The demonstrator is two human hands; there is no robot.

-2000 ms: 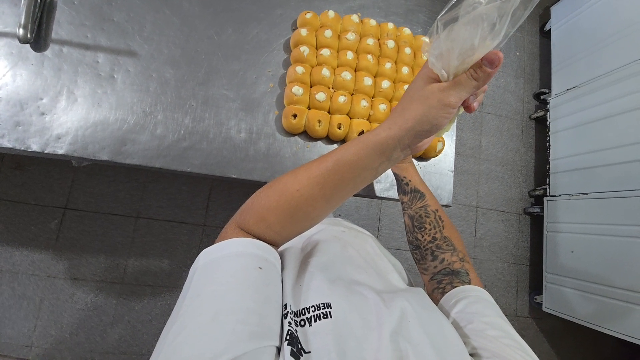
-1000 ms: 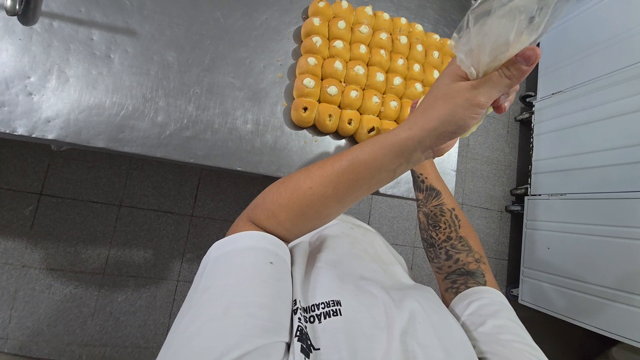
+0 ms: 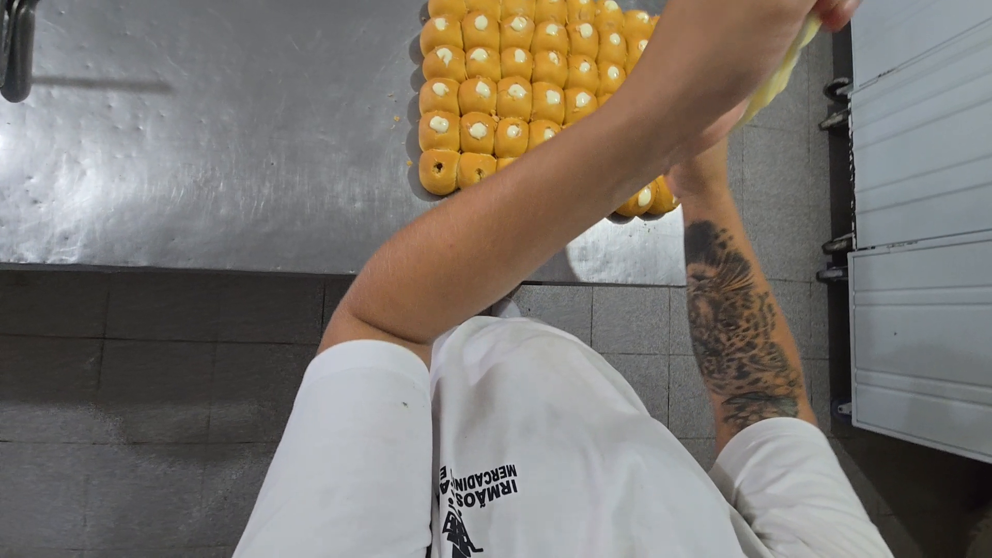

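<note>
My left hand reaches across to the upper right, partly cut off by the top edge, and is closed around a clear plastic piping bag with pale yellow cream. My right hand, on the tattooed arm, is beside the bag's lower part, largely hidden behind my left wrist; its fingers cannot be made out. Below and left of the hands lies a slab of joined golden buns. Most visible buns have white cream on top. Two at the front left show dark holes without cream. My left forearm covers part of the front rows.
The buns are on a metal table, near its right end. A dark metal object stands at the table's far left. White panelled units with dark metal fittings are to the right, across a strip of grey tiled floor.
The piping bag and my left hand have moved toward the top edge, so most of the bag is now out of view. My left hand stays closed on it.
</note>
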